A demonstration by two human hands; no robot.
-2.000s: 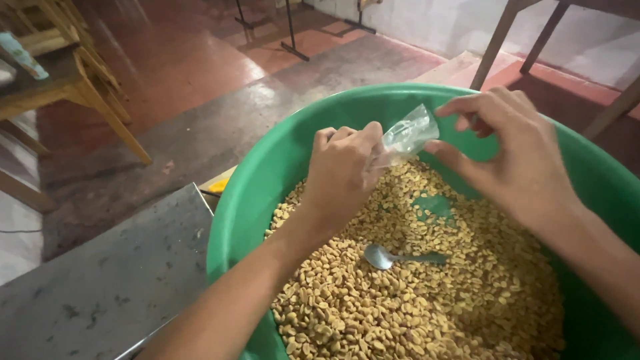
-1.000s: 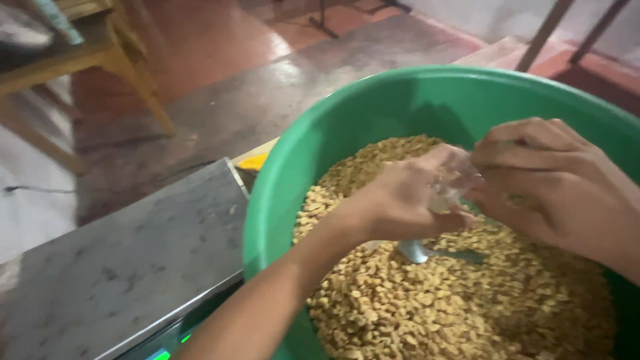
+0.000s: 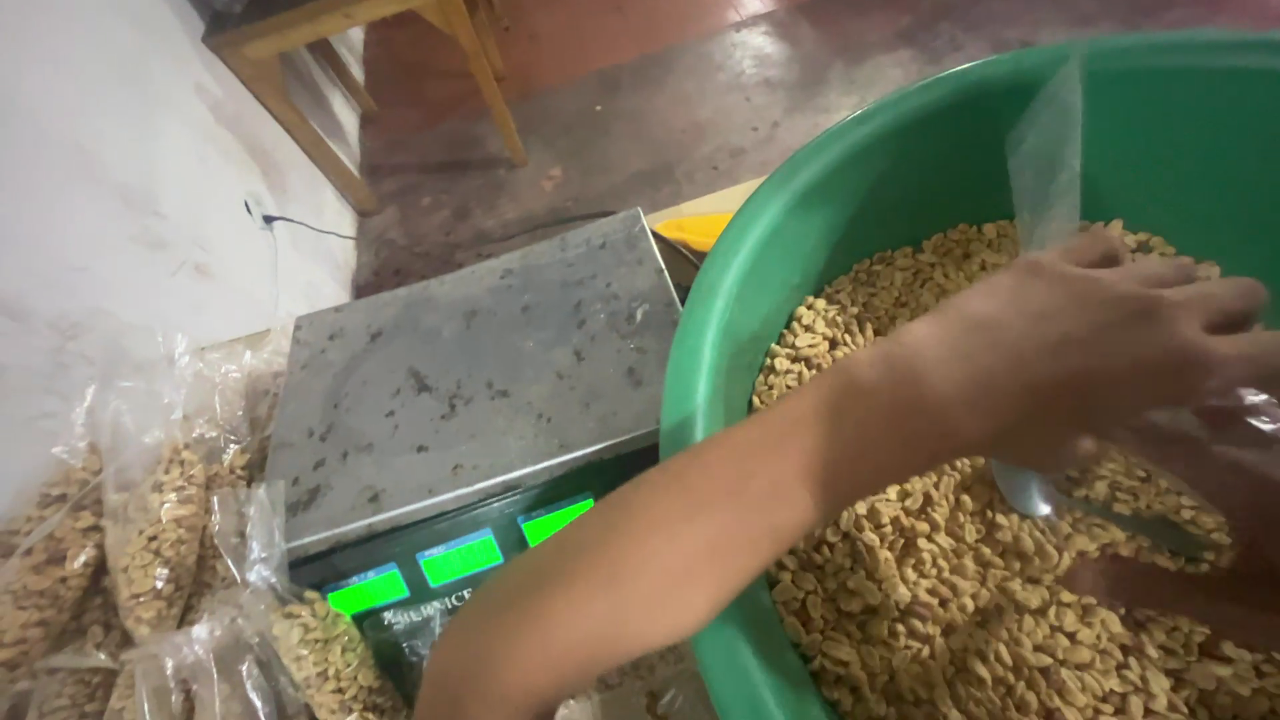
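Note:
A large green plastic tub [image 3: 715,330] holds many shelled, split peanuts [image 3: 900,600]. Over them my left hand [image 3: 1090,340] reaches across to the right, blurred, with a clear plastic bag [image 3: 1048,160] rising above its fingers. Shiny plastic also shows below those fingers at the right edge. My right hand [image 3: 1180,590] is dark and mostly hidden behind the left one, low over the peanuts; its grip cannot be made out. A metal spoon [image 3: 1025,490] lies on the peanuts under my left hand, its bowl toward the left.
Left of the tub stands a digital scale with a stained metal platform [image 3: 480,370] and lit green displays [image 3: 460,558]. Several clear bags of peanuts [image 3: 155,540] crowd its left side. A yellow object [image 3: 695,230] lies behind the tub. A wooden table [image 3: 300,30] stands near the wall.
The view has swung left, bringing the filled bags and the scale's displays into sight. My hands have moved lower over the peanuts, and the clear bag now extends upward from my left hand.

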